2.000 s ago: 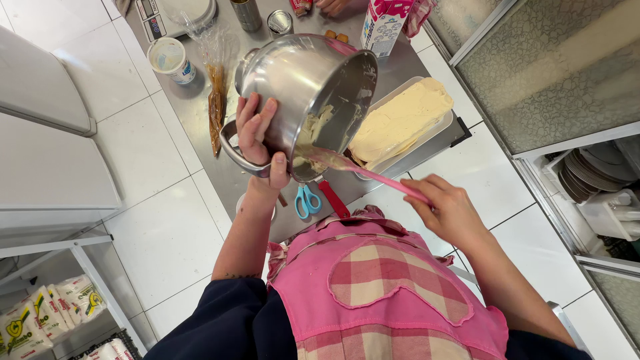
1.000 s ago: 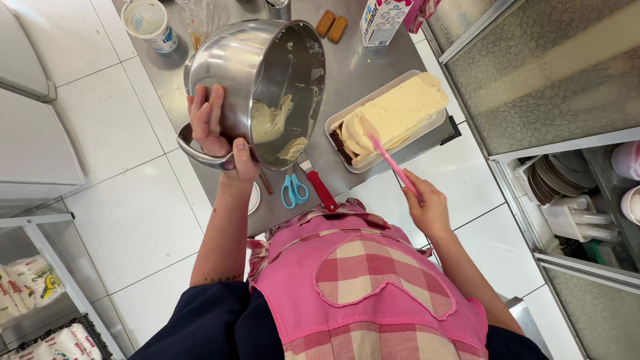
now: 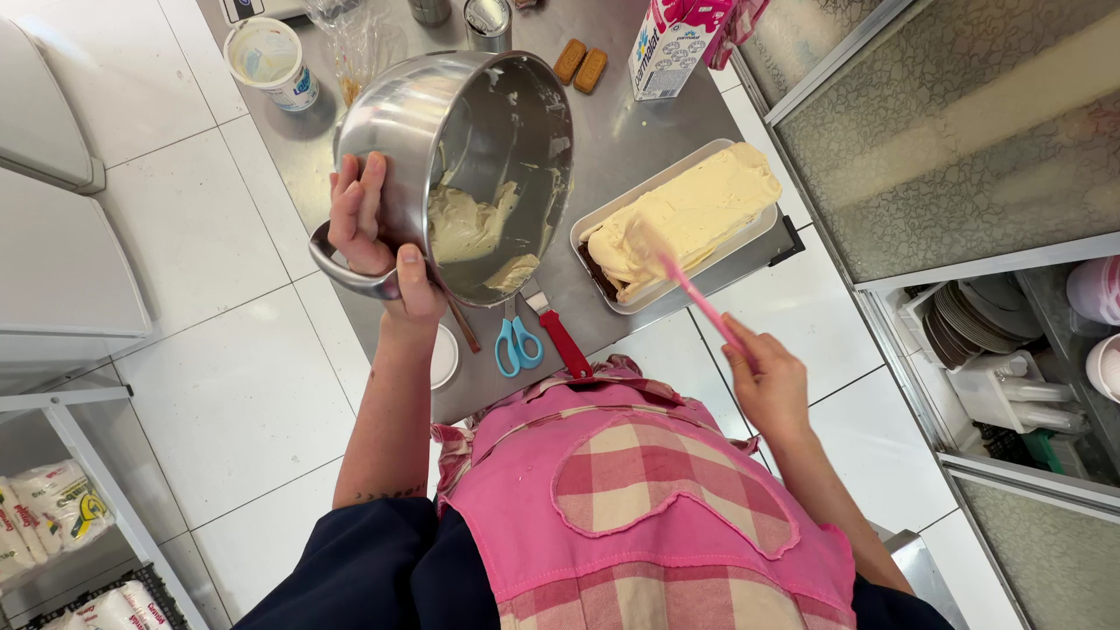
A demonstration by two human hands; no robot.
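My left hand (image 3: 376, 236) holds a stainless steel mixing bowl (image 3: 394, 122) tilted on its side by the rim near its loop handle; pale cream (image 3: 468, 223) clings inside. In my right hand (image 3: 768, 376) is the pink handle of a spatula (image 3: 704, 302), its blurred blade at the near left part of a cream-topped loaf. The thick pale cream layer (image 3: 700, 206) covers most of a dark brown base (image 3: 599, 273), which shows at the left end, inside a white rectangular tray (image 3: 735, 254). Between bowl and tray lie blue-handled scissors (image 3: 518, 347) and a red-handled tool (image 3: 567, 344).
On the steel table (image 3: 604, 131) are two biscuits (image 3: 580, 66), a milk carton (image 3: 678, 48), an open plastic tub (image 3: 273, 66), a metal can (image 3: 488, 22), a plastic bag (image 3: 350, 35) and a white lid (image 3: 444, 357). Stacked plates (image 3: 976, 319) stand on the shelf at right.
The spatula has gone from inside the bowl to the cream on the loaf in my right hand. The brown base, partly bare one second ago, now shows less. The view has shifted.
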